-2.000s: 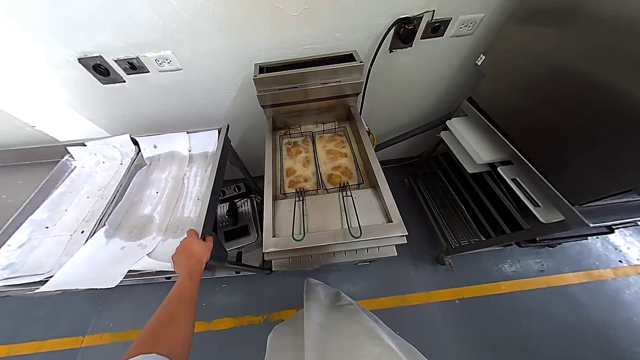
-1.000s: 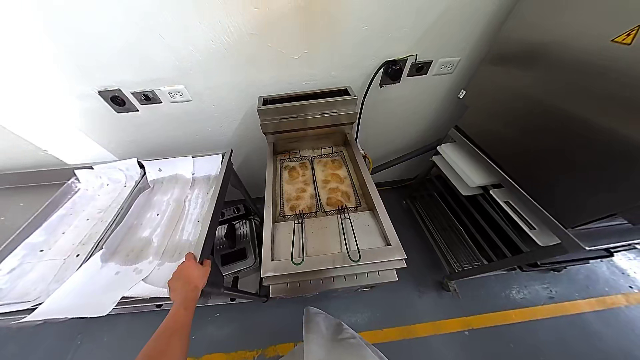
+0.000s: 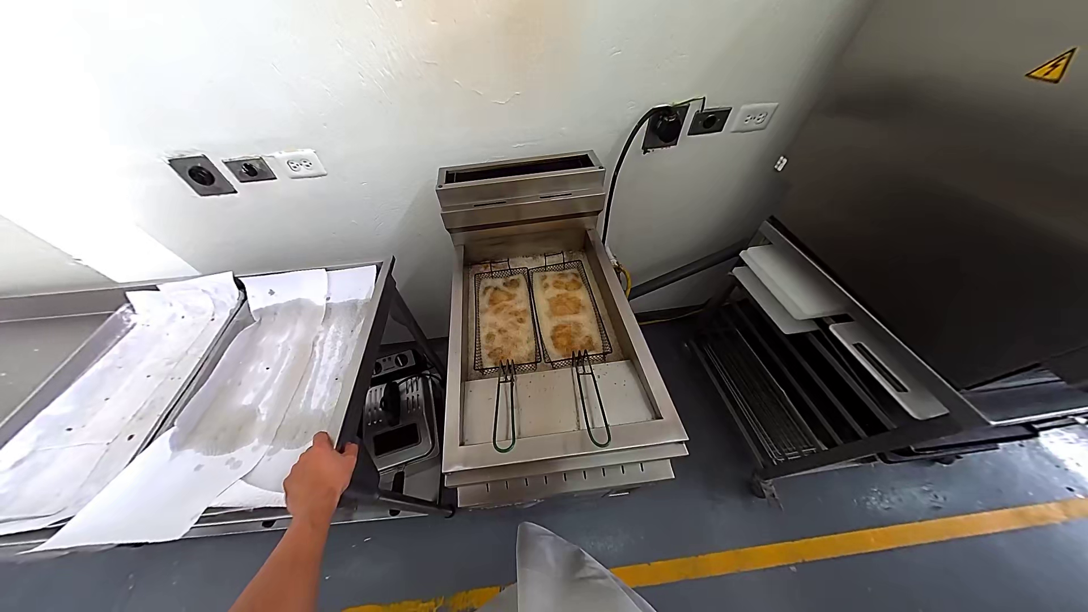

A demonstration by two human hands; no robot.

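My left hand (image 3: 320, 478) rests at the front right corner of a metal table, its fingers curled over the edge of a tray lined with white paper (image 3: 255, 374). Whether it grips the tray or the table edge cannot be told. My right hand is out of view. To the right of the hand stands a stainless steel deep fryer (image 3: 561, 463). Two wire fryer baskets sit side by side in its bubbling oil, the left basket (image 3: 507, 319) and the right basket (image 3: 571, 313), both with browned pieces of food. Their green-tipped handles point toward me.
A second paper-lined tray (image 3: 119, 399) lies further left. Below, between table and fryer, is a small appliance (image 3: 399, 425). On the right, a dark metal rack (image 3: 790, 382) holds white cutting boards (image 3: 795, 280) beside a large steel cabinet (image 3: 952, 187). A black cable (image 3: 625, 161) runs behind the fryer.
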